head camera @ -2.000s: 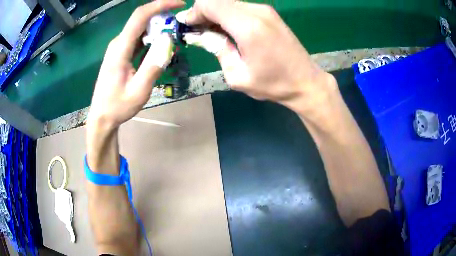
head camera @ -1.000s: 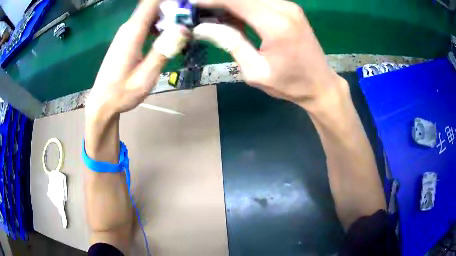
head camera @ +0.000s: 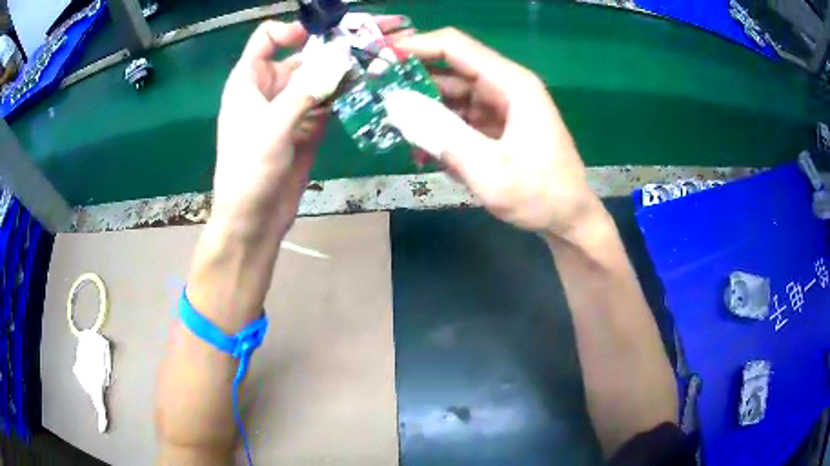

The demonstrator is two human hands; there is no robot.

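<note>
My left hand [head camera: 287,109] holds a white part [head camera: 362,35] with a dark blue-black piece [head camera: 322,13] at its top, cut by the upper frame edge. My right hand [head camera: 482,136] holds a green circuit board [head camera: 369,109], thumb on its face. Short leads, one reddish, show between board and white part. Off-white wraps cover some fingertips. Both hands are over the green belt, close together. A blue wrist strap with a thin cord is on my left wrist.
Blue sheet [head camera: 728,237] at right bears white shells [head camera: 748,295]. Cardboard [head camera: 337,364] holds a yellow ring [head camera: 87,304] with a white tag and a pale strip [head camera: 305,248]. Dark mat [head camera: 491,364] lies beside it. A small unit [head camera: 137,73] sits on the green belt [head camera: 592,100]. Blue sheets are stacked left.
The board has turned, so its green face now shows beside the white part. The yellow and black component that hung near the belt edge is out of sight. The view has shifted.
</note>
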